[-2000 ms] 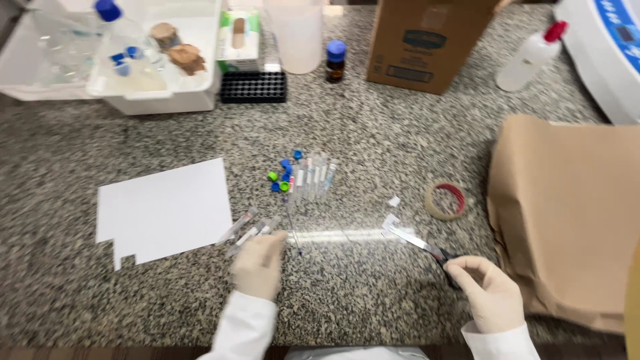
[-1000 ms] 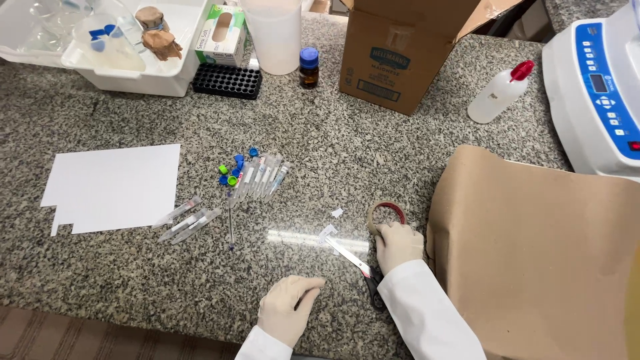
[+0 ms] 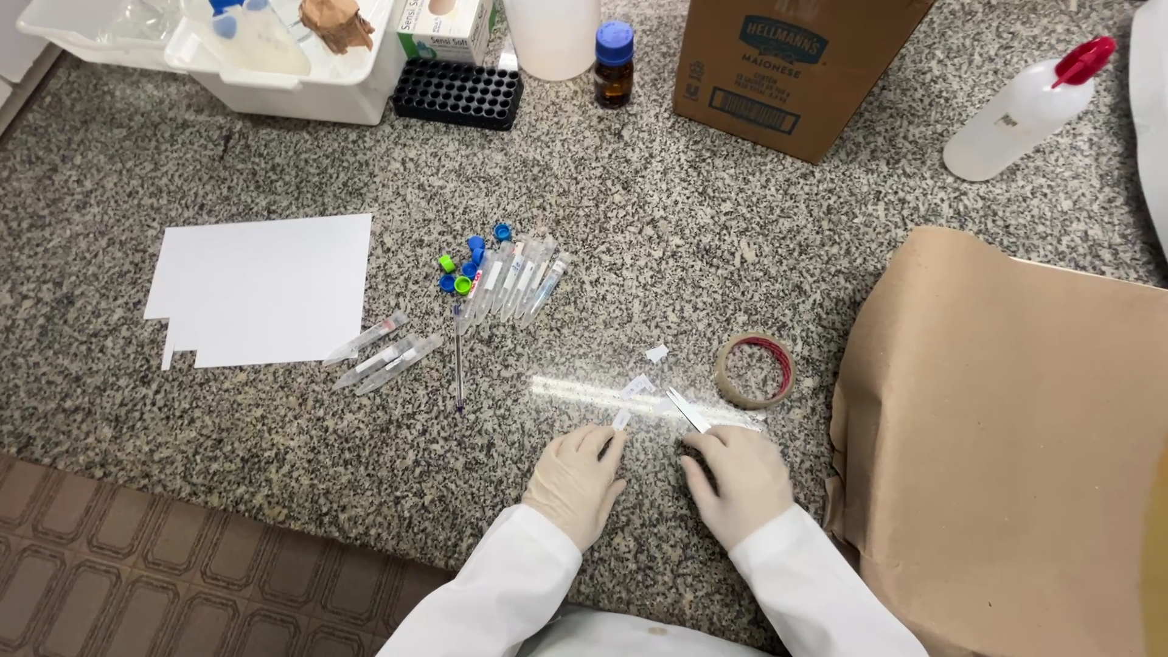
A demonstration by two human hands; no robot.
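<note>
My gloved left hand is low on the counter, its fingertips at a small white paper label; whether it pinches the label cannot be told. My gloved right hand rests over the scissors, whose blades point up and left; the handles are hidden under it. Small paper pieces lie between the hands and a roll of clear tape. Several capless conical plastic tubes lie beside blue and green caps. A pen and more tubes are left of my left hand, near a notched white sheet.
Brown kraft paper covers the right side. Along the back stand a white tray, a black tube rack, an amber bottle, a cardboard box and a wash bottle. The counter's front edge runs at lower left.
My right hand has moved from the tape roll to the scissors. My left hand has moved up to the paper label. The scissors now lie farther from the larger paper piece.
</note>
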